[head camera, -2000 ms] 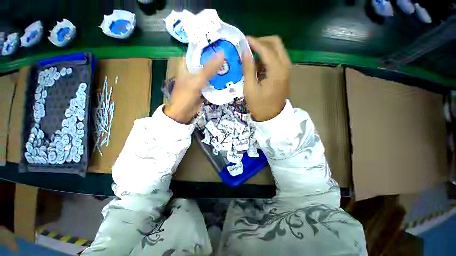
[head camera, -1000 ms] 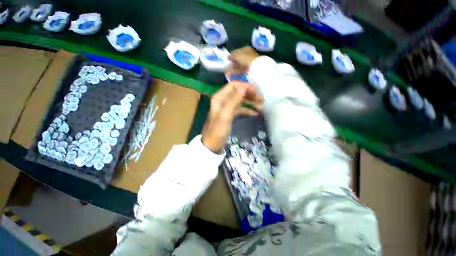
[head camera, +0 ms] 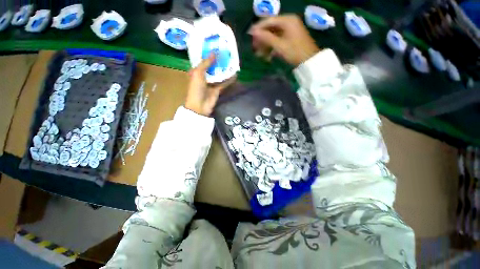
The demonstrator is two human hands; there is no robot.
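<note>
My left hand [head camera: 204, 90] holds a white housing [head camera: 230, 43] with a blue insert [head camera: 220, 57], its thumb over the insert. The housing is raised at the belt's near edge, blue side facing me. My right hand [head camera: 284, 38] is to the right of the housing, apart from it, above the belt. Its thumb and index finger are close together; I cannot tell if something small is between them. The centre tray [head camera: 247, 100] lies below the hands with a heap of small white parts [head camera: 268, 152] and a few round parts [head camera: 266, 112].
More white housings with blue inserts [head camera: 109, 25] stand along the dark green belt [head camera: 142, 31]. The left tray [head camera: 79, 107] holds many round parts [head camera: 68, 152]. Thin white rods [head camera: 136, 121] lie on cardboard [head camera: 163, 100] beside it. Cardboard [head camera: 421, 173] and stacked layers [head camera: 468, 194] are at right.
The hands were close together at the belt; now my left hand holds a housing up nearer me and my right hand is apart from it. The view has turned slightly.
</note>
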